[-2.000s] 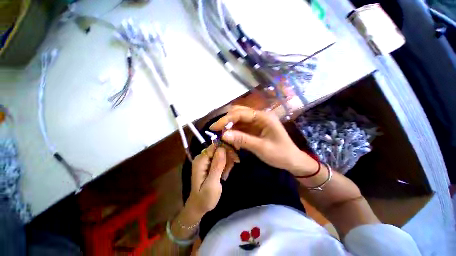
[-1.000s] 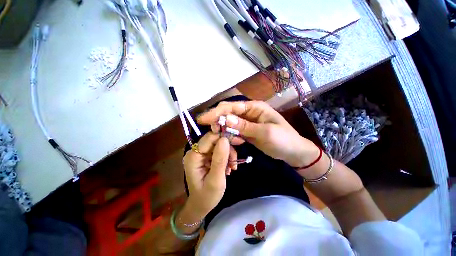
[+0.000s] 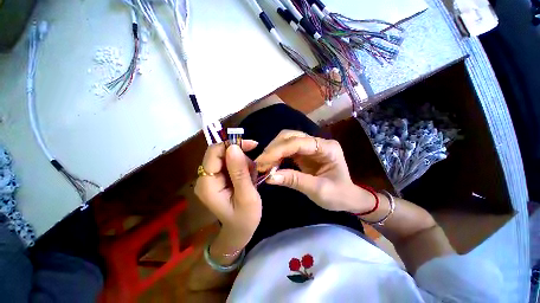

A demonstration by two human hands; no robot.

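My left hand (image 3: pixel 228 180) is bare, below the table edge, and pinches thin coloured leads between thumb and fingers. A white connector housing (image 3: pixel 235 131) stands upright on these leads above the thumb tip. My right hand (image 3: pixel 311 171) is to its right, with thumb and index finger closed on a small white connector (image 3: pixel 273 171) at the end of other leads. The white sheathed cable (image 3: pixel 177 62) with a black sleeve (image 3: pixel 194 103) runs from the tabletop down to my left hand. How the leads run inside the fingers is hidden.
A cable bundle (image 3: pixel 308 26) fans its leads over the table's right edge. Loose housings (image 3: pixel 108 62) lie beside a dark-sleeved lead end. A single harness (image 3: pixel 37 121) lies left. A cardboard box (image 3: pixel 468 136) with harnesses (image 3: pixel 408 142) is lower right. A red stool (image 3: pixel 148 237) is under the table.
The white housing now stands above my left thumb instead of between both hands. My right hand has moved slightly down and holds a small connector. The view has shifted slightly.
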